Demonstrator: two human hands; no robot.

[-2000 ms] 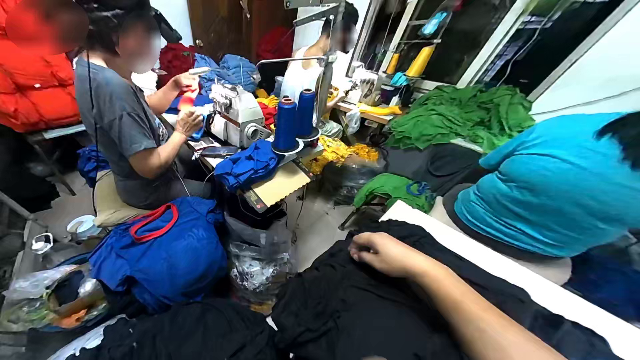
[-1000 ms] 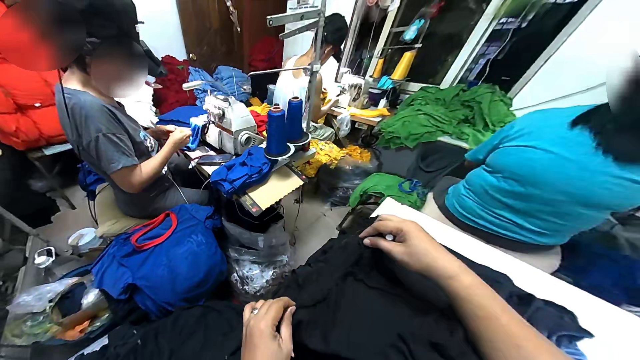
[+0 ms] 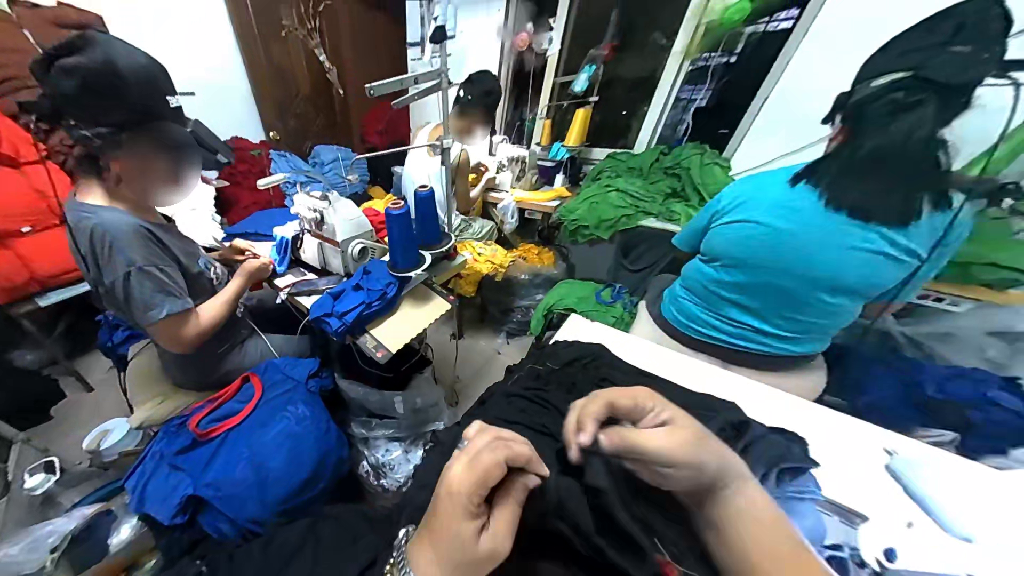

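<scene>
Black fabric (image 3: 552, 376) lies heaped over the near part of a white table (image 3: 704, 376) and reaches down to the lower left. Above it, my left hand (image 3: 484, 492), with a ring and a metal wrist band, has thumb and forefinger pinched on the black cloth's edge. To its right my right hand (image 3: 652, 440) pinches a raised fold of the same black cloth between thumb and fingers. The two hands are a short way apart. A small red bit shows on the fabric at the bottom edge.
A person in grey (image 3: 144, 272) sits left by a sewing machine (image 3: 332, 232) with blue thread cones (image 3: 404, 240). Another in turquoise (image 3: 776, 256) sits close at right. Someone works farther back. A blue garment bundle (image 3: 240, 456), plastic bag (image 3: 392, 440) and green cloth (image 3: 648, 188) are around.
My left hand, out of view at first, has come in from the bottom and risen toward my right hand. Both hands now lift the black cloth. The view has tilted up somewhat.
</scene>
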